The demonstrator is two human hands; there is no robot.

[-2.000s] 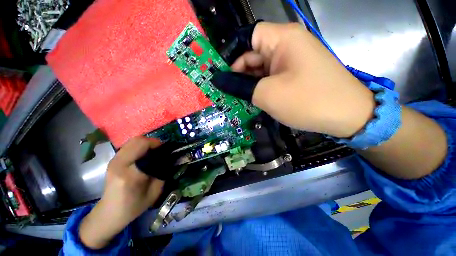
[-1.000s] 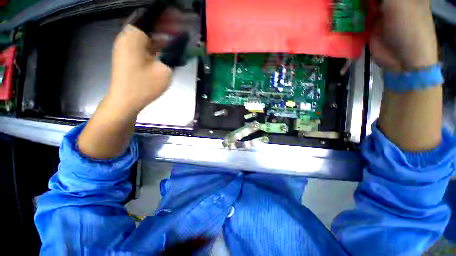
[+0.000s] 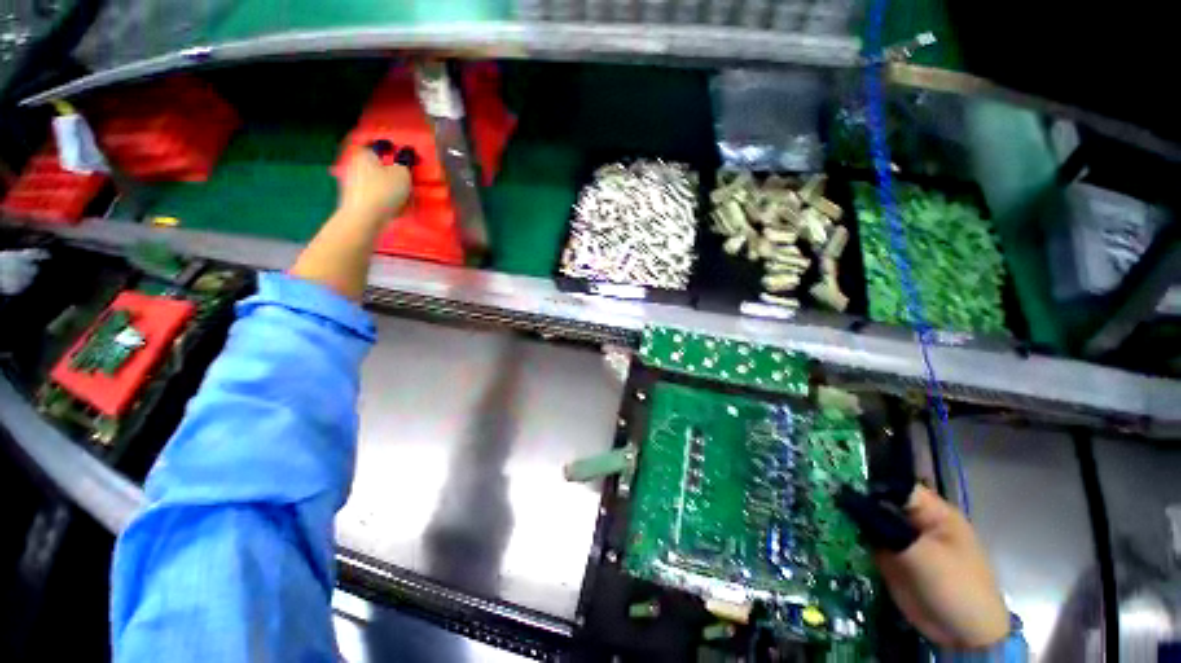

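The main circuit board (image 3: 706, 486) lies in its black carrier fixture (image 3: 606, 570), uncovered. My right hand (image 3: 935, 563) is at the board's right edge, its black-capped thumb and finger closed on a narrow green daughter board (image 3: 839, 447) lying over that edge. Whether the daughter board touches the main board cannot be told. My left hand (image 3: 373, 188) reaches up to the shelf, its black-capped fingertips against red sheets (image 3: 421, 220); whether it grips one is unclear. A green row board (image 3: 725, 359) runs along the fixture's far edge.
Shelf bins hold silvery-white parts (image 3: 635, 227), beige parts (image 3: 777, 227) and green parts (image 3: 930, 259). A blue cord (image 3: 885, 168) hangs before the green parts. Another fixture with a red sheet (image 3: 123, 350) stands at left. A metal shelf rail (image 3: 518, 288) separates the shelf from the line.
The red sheet that covered the main board is off it. My left hand has moved up to the shelf. My right hand is lower, at the board's right side. The view has tilted up.
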